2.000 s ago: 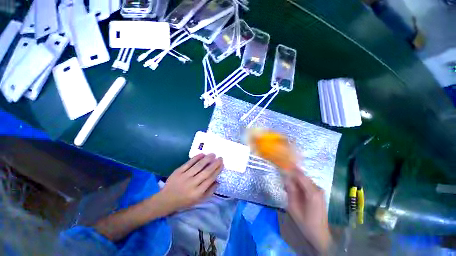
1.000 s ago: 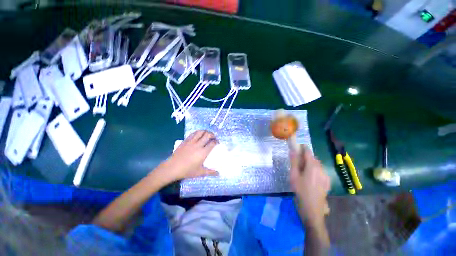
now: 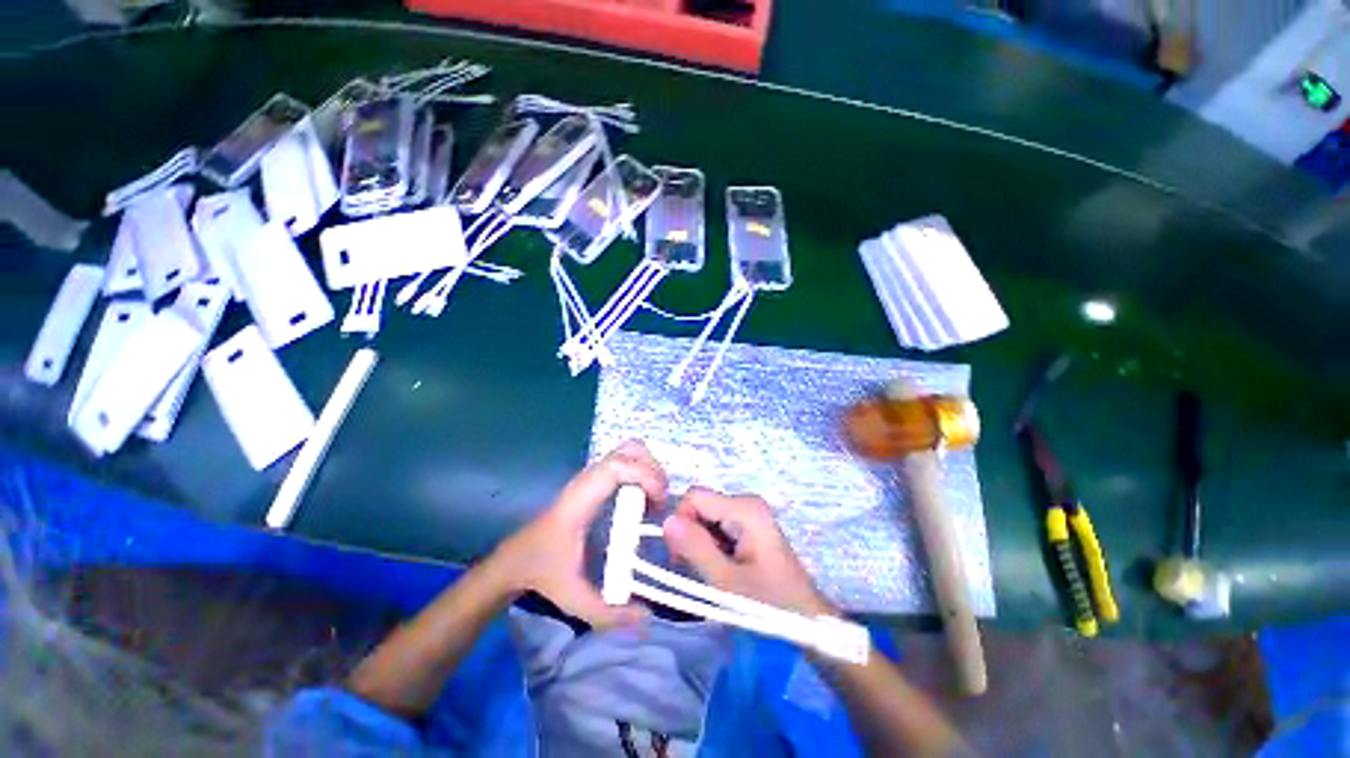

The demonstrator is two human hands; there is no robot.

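Observation:
A white power bank unit (image 3: 625,545) is held on edge at the near edge of the silvery mat (image 3: 711,400). My left hand (image 3: 570,536) grips it, with fingers over the top and thumb below. My right hand (image 3: 733,548) is at its right side, fingers curled at a short white cable; the fingertips are partly hidden. Other white charging cables (image 3: 711,595) trail right over my right wrist to a white plug end (image 3: 840,638). The mallet (image 3: 914,425), with amber head and wooden handle, lies on the mat's right side.
White covers (image 3: 259,400) and a white strip (image 3: 323,440) lie left. Open cabled housings (image 3: 677,219) line the back. Flat white slabs (image 3: 933,282), pliers (image 3: 1069,548) and a dark-handled tool (image 3: 1187,511) lie right. A red tray (image 3: 622,27) is at the far edge.
The mallet has been let go and lies on the mat. The unit has been lifted off the mat and turned on edge in my left hand. My right hand has moved left to its cables.

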